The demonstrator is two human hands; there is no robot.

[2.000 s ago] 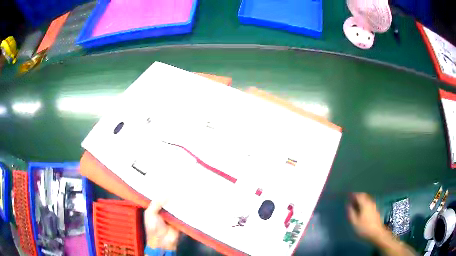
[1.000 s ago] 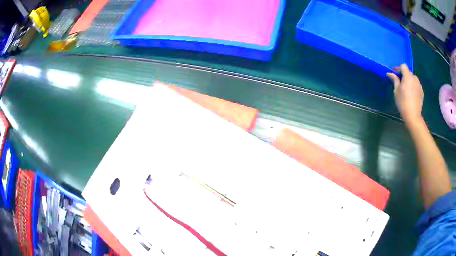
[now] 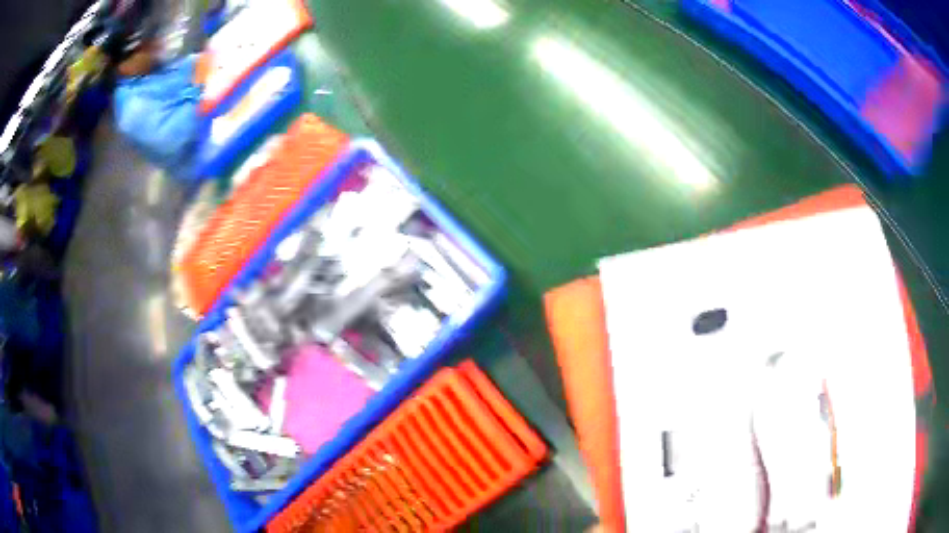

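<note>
The white back panel (image 3: pixel 666 364) lies at the right on its orange-red foam-edged pallet (image 3: pixel 583 344). A dark oval (image 3: pixel 710 321) shows near its far end. A thin red cable (image 3: pixel 761 468) and a thin multicolour wire (image 3: pixel 832 437) run towards the lower edge of the view, where the panel is cut off. A small skin-toned patch shows at the bottom edge beside the pallet, too little to tell which hand or whether it is one. Neither of my hands can be made out.
A blue bin of metal parts (image 3: pixel 497 279) stands at centre left, with an orange-red slotted rack (image 3: pixel 479 406) next to it. Another orange rack (image 3: pixel 260 208) stands beyond the bin. A blue tray (image 3: pixel 822 62) is at the upper right. People in blue sit along the left, blurred.
The view has swung left, bringing the bin and racks to the middle and the panel to the right. The hand at the far blue tray has left the view.
</note>
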